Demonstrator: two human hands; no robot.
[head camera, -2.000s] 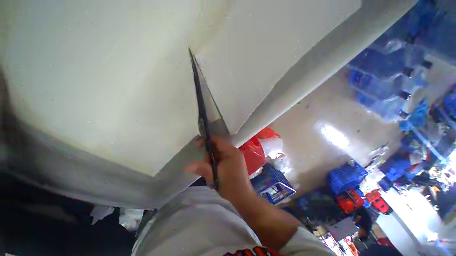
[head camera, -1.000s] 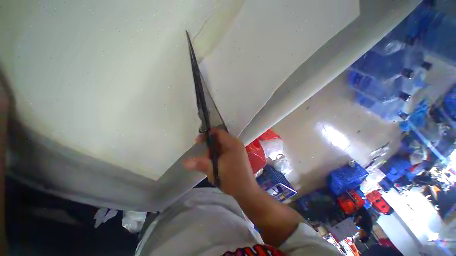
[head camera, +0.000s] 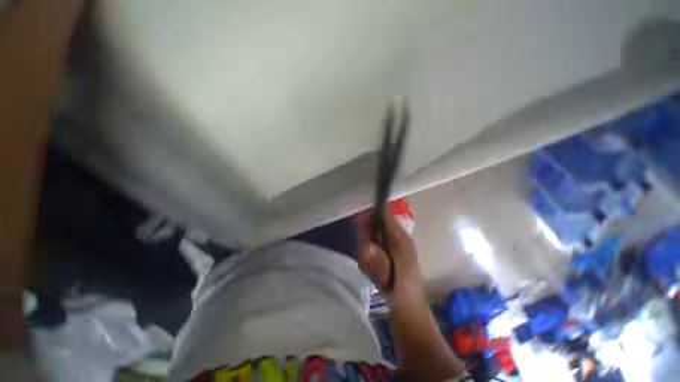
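Observation:
My right hand (head camera: 389, 250) is closed on the handles of long dark shears (head camera: 388, 160). The blades point up and away from me, slightly apart at the tips, over the pale sheet. The cream sheet (head camera: 298, 97) covers most of the upper view, with a corner near my body. Its cut edge runs beside the blades, and a grey strip of table (head camera: 328, 216) shows along the near side. The frame is blurred, so I cannot tell whether the blades touch the sheet. A blurred bare arm fills the left edge; my left hand is out of the picture.
A red item (head camera: 400, 210) is just behind my right hand, below the table edge. Large blue bottles (head camera: 596, 179) stand on the floor at the right. Blue crates (head camera: 475, 306) and red items (head camera: 470, 338) lie lower right. White plastic or cloth (head camera: 97, 336) is at lower left.
The whole view has shifted and blurred. The shears have moved right and back towards the table edge, out of the cut, with tips parted. The arm at the left edge has come further into view.

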